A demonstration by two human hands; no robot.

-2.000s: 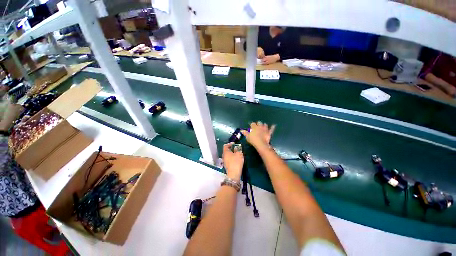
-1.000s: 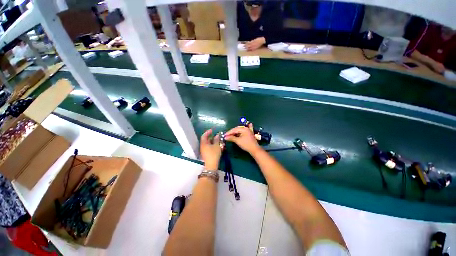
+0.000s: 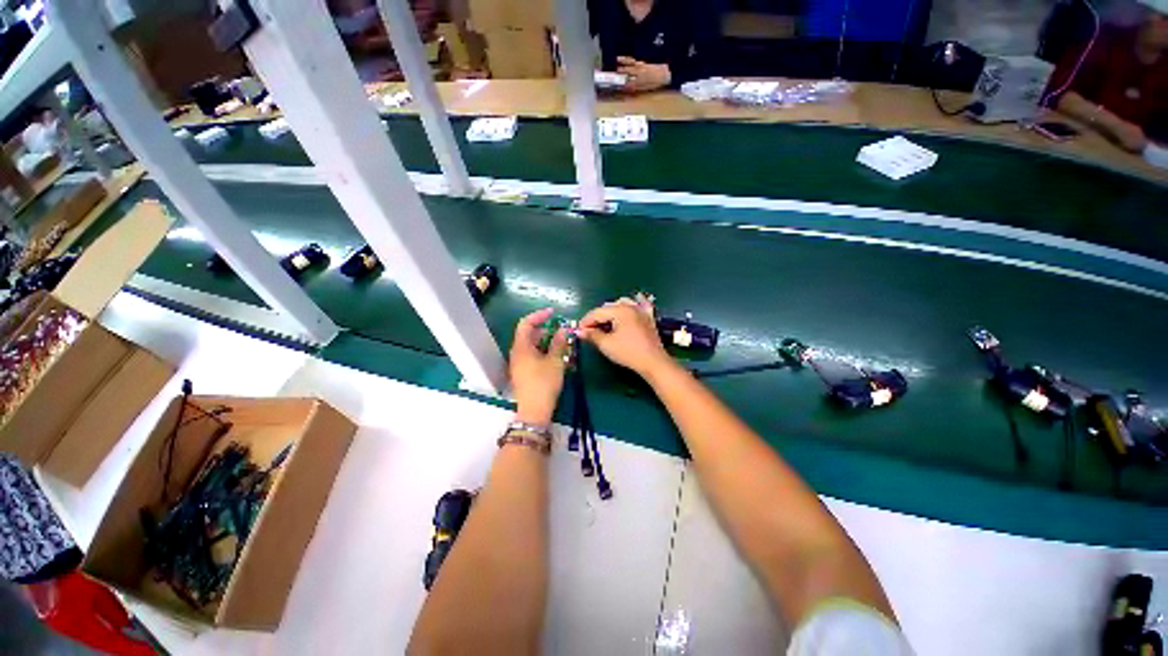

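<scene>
My left hand (image 3: 537,365) holds a small green circuit board (image 3: 560,328) at its fingertips, over the near edge of the belt. Several black cable leads (image 3: 584,436) hang down from it over the white bench. My right hand (image 3: 624,336) touches the board's right side with its fingertips pinched; what it pinches is too small to tell. A black battery unit (image 3: 688,335) lies on the belt just right of my right hand. Another black unit (image 3: 447,536) lies on the bench left of my left forearm.
An open carton (image 3: 283,523) of boards and black leads stands at left. Joined units (image 3: 868,388) lie on the green belt (image 3: 769,282) at right. A white post (image 3: 384,205) rises left of my hands. Two people sit across the belt.
My right hand has moved back from the belt to the board in my left hand. The unit near it shows more fully. The view has shifted; units on the belt have moved slightly right.
</scene>
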